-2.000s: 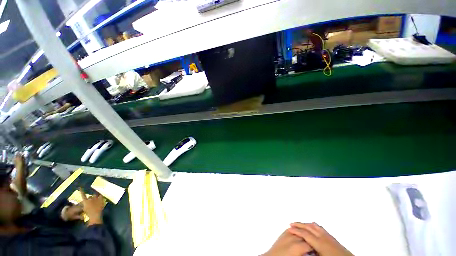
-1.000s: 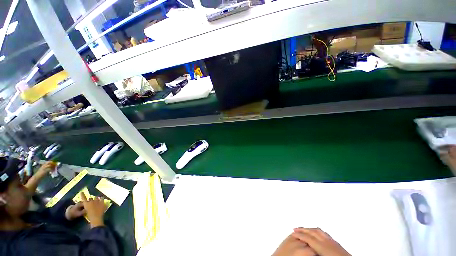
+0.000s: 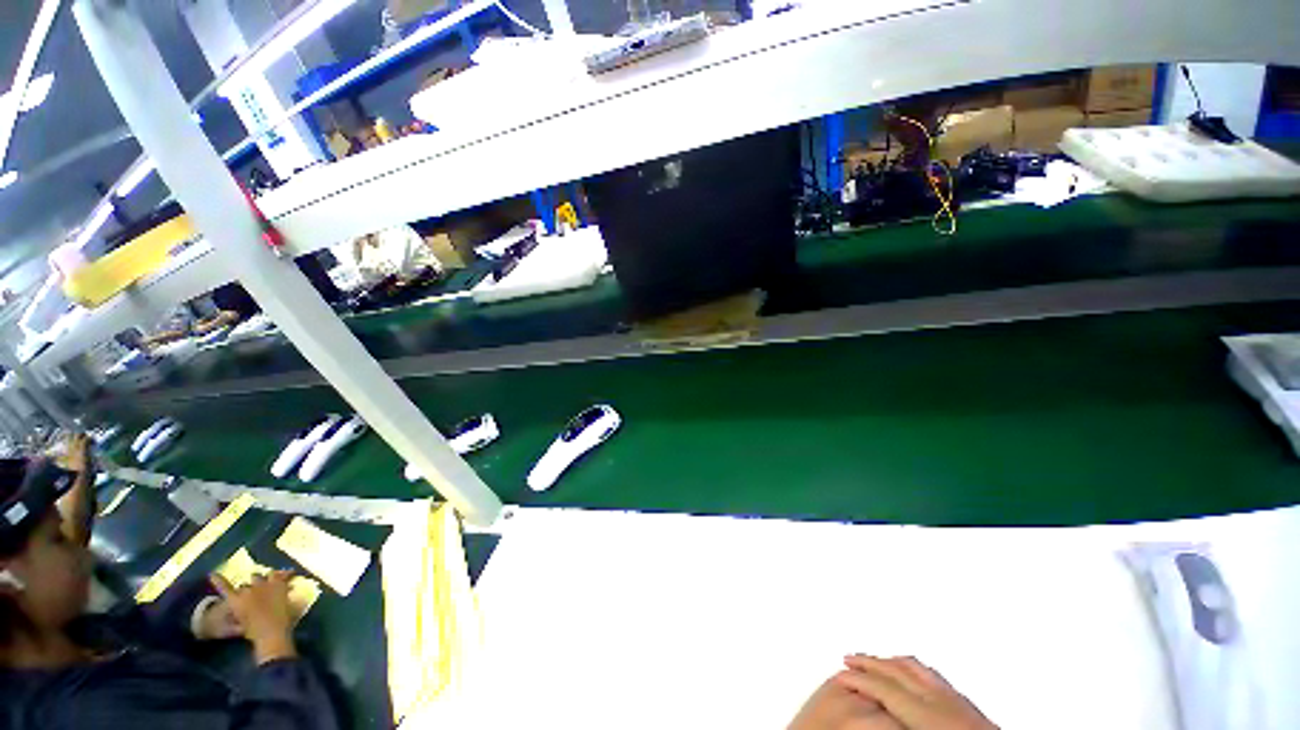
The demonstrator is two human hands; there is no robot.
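Observation:
My left hand [image 3: 834, 703] and my right hand [image 3: 927, 696] are folded together at the bottom edge, over the white bench cover [image 3: 684, 613]. Their fingers are together and no object shows in them; the space under them is hidden. A bagged white device [image 3: 1206, 599] with a grey oval end lies on the cover to the right, apart from my hands. A white device with a black oval end [image 3: 575, 446] lies on the green belt ahead, left of centre. Another device [image 3: 475, 434] lies left of it, partly behind the post.
A slanted white post [image 3: 285, 307] stands on the left. Yellow sheets [image 3: 425, 613] hang beside the bench. A dark-clothed person [image 3: 143, 670] handles yellow slips at left. More devices lie farther along the green belt [image 3: 855, 428]. A white tray [image 3: 1273, 374] is cut off at right.
The devices on the belt have shifted right. The tray entered at right with a person's hand at it, then moved right; that hand is gone. My hands stay folded. The view has shifted slightly.

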